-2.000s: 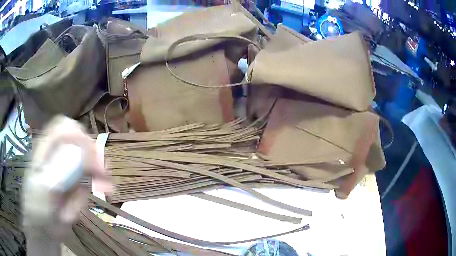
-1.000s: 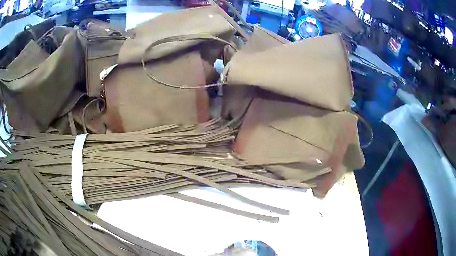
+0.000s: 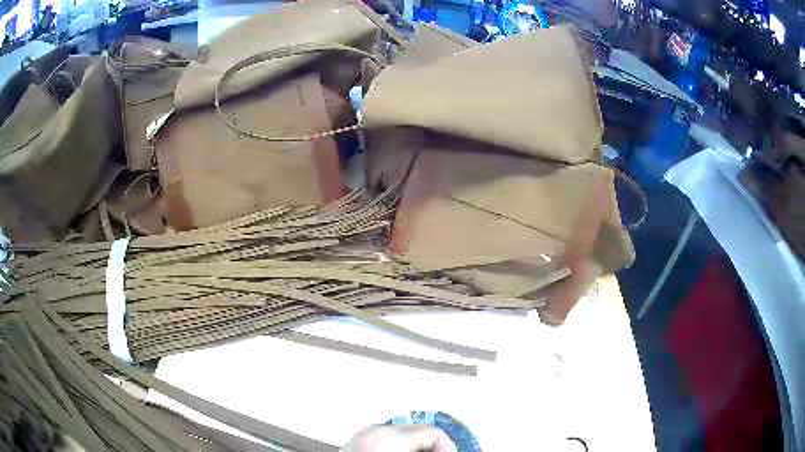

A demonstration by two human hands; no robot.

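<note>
What appears to be my right hand is cut off by the bottom edge, beside and partly over a shiny round grey-blue dish or roll; its grip is unclear. My left hand is not visible. Loose brown straps fan across the lower left. Behind them lies a thick strap bundle with a white band around it. Several strap ends reach right over the white sheet.
Brown handbag bodies are heaped behind the bundle, one folded over another at right. A thin bag handle loops upward. A small dark curved scrap lies lower right. Another white-covered table stands at right, with red beneath.
The blurred hand seen at left two seconds ago is gone. A hand now shows more at the bottom centre, by the round thing. The view has shifted, so the bags and straps appear further left.
</note>
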